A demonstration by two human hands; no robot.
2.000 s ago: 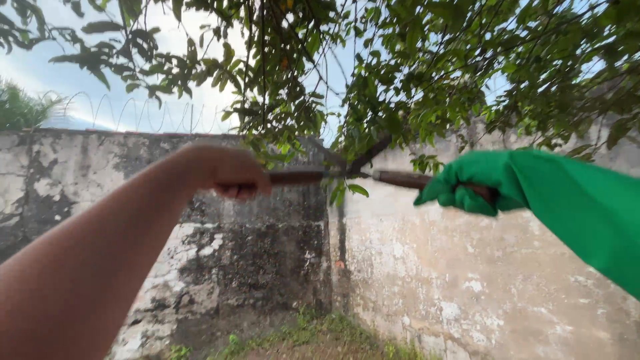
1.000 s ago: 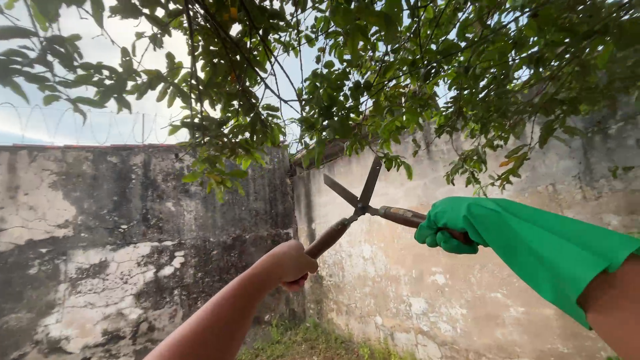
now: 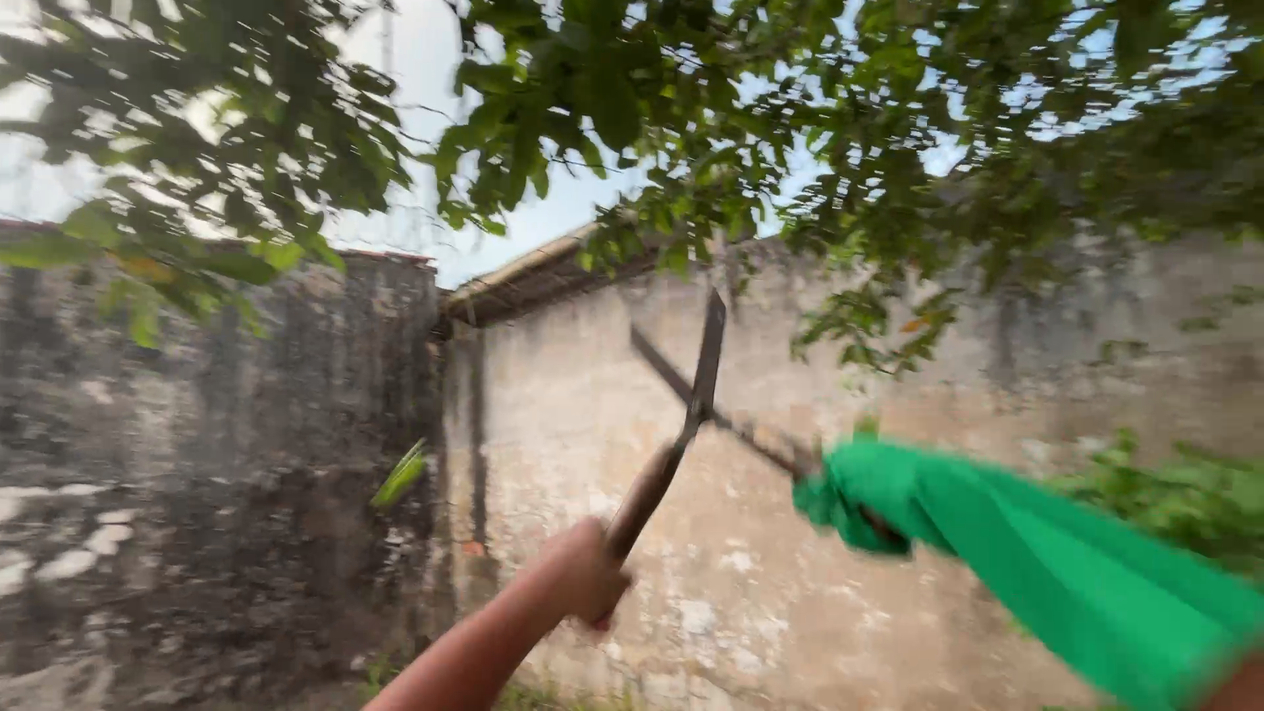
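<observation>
A pair of hedge shears [image 3: 702, 410] is held up in front of me, its two blades spread in a V just under the leaves. My bare left hand [image 3: 585, 573] grips one wooden handle, low and near the middle. Around the other handle is my right hand [image 3: 854, 499], in a long green glove that reaches up the forearm. Leafy tree branches [image 3: 602, 99] hang across the top of the view. A loose green leaf [image 3: 400, 476], blurred, is in the air left of the shears.
A stained, peeling wall [image 3: 217, 444] stands at the left and meets a paler wall [image 3: 592, 444] at a corner. A roof edge [image 3: 533, 267] tops the paler wall. A green bush [image 3: 1175, 494] grows at the right, with grass [image 3: 553, 697] below.
The view has turned to the right. Two seconds ago the shears' handles were spread nearly in line among the leaves; now the blades are below the foliage. The loose leaf has come into view.
</observation>
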